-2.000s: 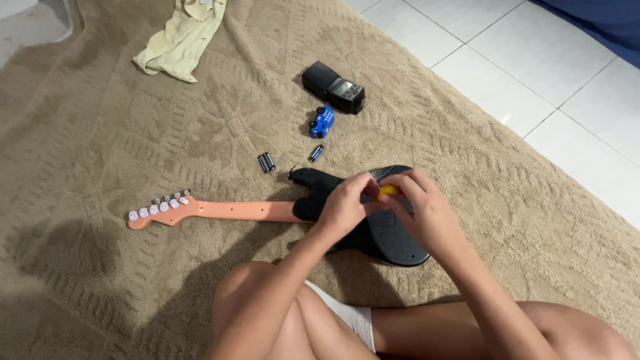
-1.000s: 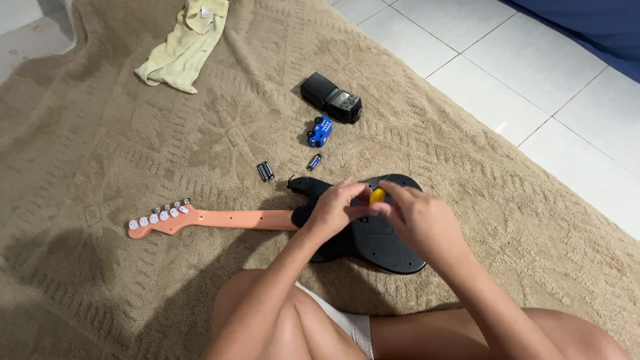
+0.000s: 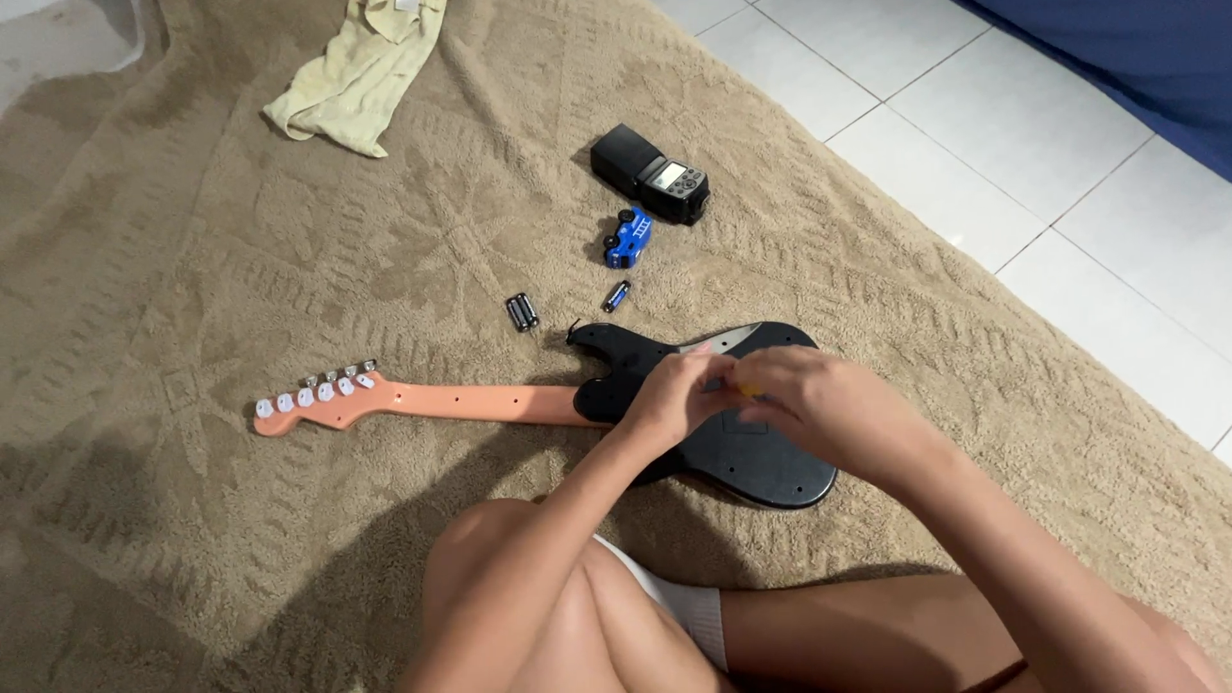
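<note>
A toy electric guitar (image 3: 760,457) with a black body and salmon-coloured neck lies face down, its neck pointing left. Above the body, my right hand (image 3: 804,390) has its fingers around a small yellow object (image 3: 750,390), mostly hidden by the fingers. My left hand (image 3: 679,390) meets it there with fingertips together; whether these fingers also grip the yellow piece is unclear. Beyond the guitar lie two dark batteries (image 3: 523,312) side by side and one blue battery (image 3: 617,296).
A blue toy car (image 3: 628,238) rests on its side near a black camera flash (image 3: 651,175). A pale yellow cloth (image 3: 358,82) lies at the upper left of the brown blanket (image 3: 433,250). White floor tiles (image 3: 972,125) show at the right, beside a dark blue fabric (image 3: 1136,58).
My right hand has turned over the yellow object, which is more covered than before. Both hands stay close together above the guitar body.
</note>
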